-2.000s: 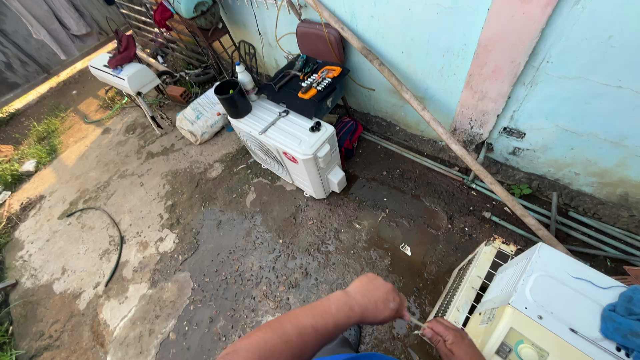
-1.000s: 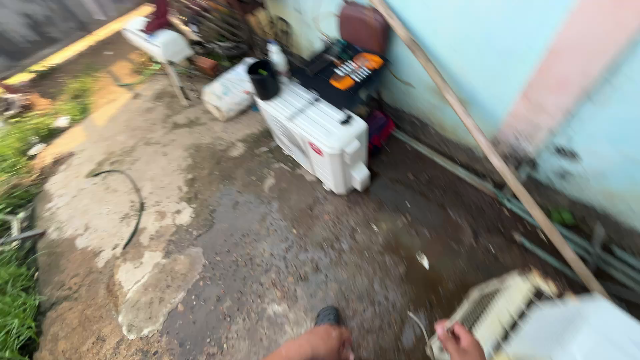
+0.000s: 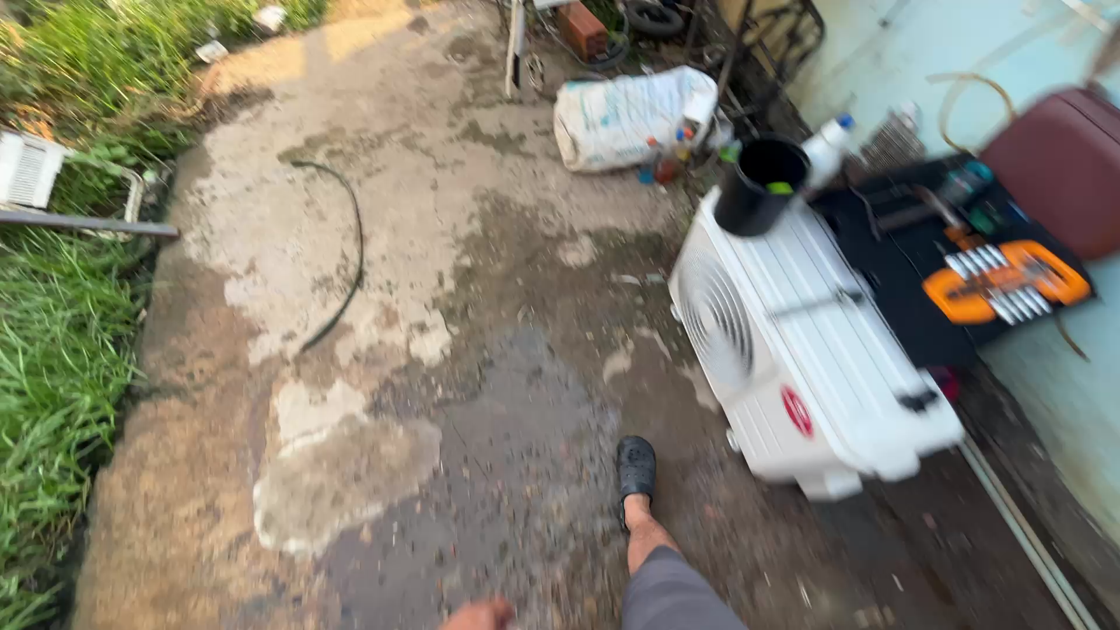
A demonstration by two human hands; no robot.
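One hand [image 3: 479,615] shows blurred at the bottom edge, left of my leg, over wet concrete; it is most likely my left hand, and most of it is cut off. My right hand is out of the frame. To the right stands a white air conditioner outdoor unit [image 3: 787,350]. On its top are a wrench [image 3: 814,304], a black bucket [image 3: 761,188] and a small black item [image 3: 917,400]. Beside it, a dark case or board [image 3: 910,289] bears an orange socket set [image 3: 1006,282] and other tools. A white bottle [image 3: 825,150] with a blue cap stands by the bucket.
My foot in a black clog [image 3: 636,468] is on the concrete. A white sack [image 3: 634,118] lies beyond the unit. A dark hose piece [image 3: 357,254] curves on the ground. Pipes [image 3: 1032,534] run along the wall at right; grass [image 3: 52,350] and a metal bar [image 3: 87,223] are at left.
The view has swung left and nearer to the outdoor unit. The cream-and-white appliance at lower right has left the frame, and so has my right hand. A stepping leg now shows.
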